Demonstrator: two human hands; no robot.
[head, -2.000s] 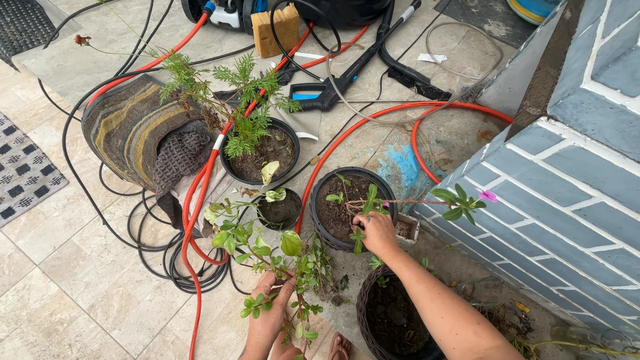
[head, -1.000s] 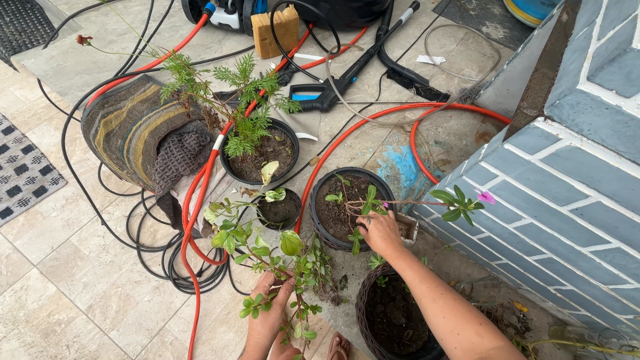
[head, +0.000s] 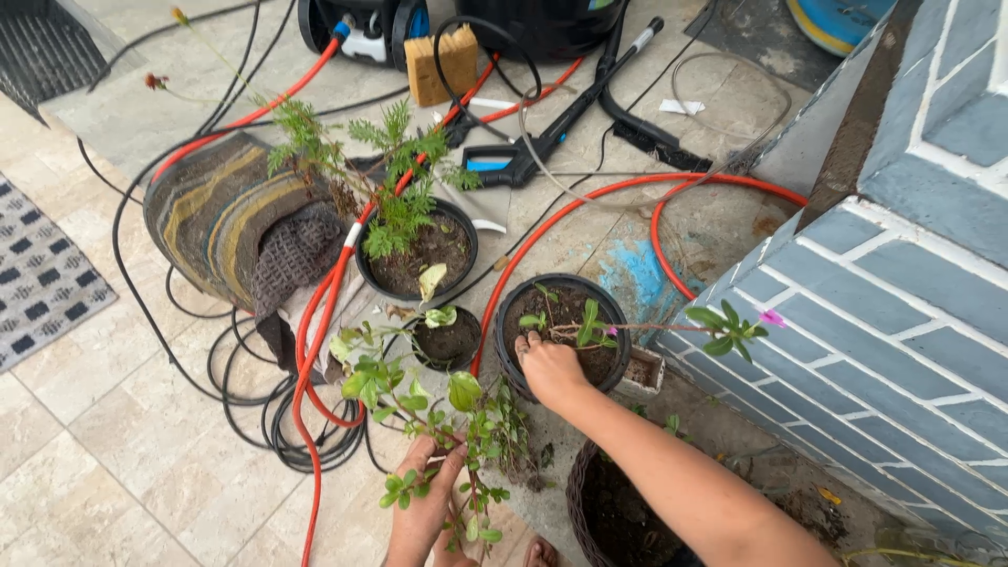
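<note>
My left hand (head: pixel 429 484) grips the reddish stems of a leafy green plant cutting (head: pixel 472 441) near the bottom middle. My right hand (head: pixel 551 370) rests with its fingertips on the soil at the left side of a round black plant pot (head: pixel 504 346); whether the fingers pinch anything is hidden. In that pot grows a long-stemmed plant with a pink flower (head: pixel 772 317), leaning right. Just left stands a small black pot (head: pixel 447 340) of soil with a pale leaf over its rim. Behind it, a larger black pot (head: pixel 475 252) holds a feathery-leaved plant (head: pixel 398 213).
A dark woven pot (head: pixel 579 504) of soil sits below my right forearm. Orange hose (head: pixel 512 276) and black cable (head: pixel 295 441) cross the tiles. A pressure washer (head: pixel 366 35), its spray gun (head: pixel 504 164), a sponge (head: pixel 442 67) and striped mats (head: pixel 213 213) lie beyond. A painted brick wall (head: pixel 890 291) bounds the right.
My right hand has moved left within the pot, from beside the flowering plant's stems to the soil at the left side. My left hand stays on the cutting.
</note>
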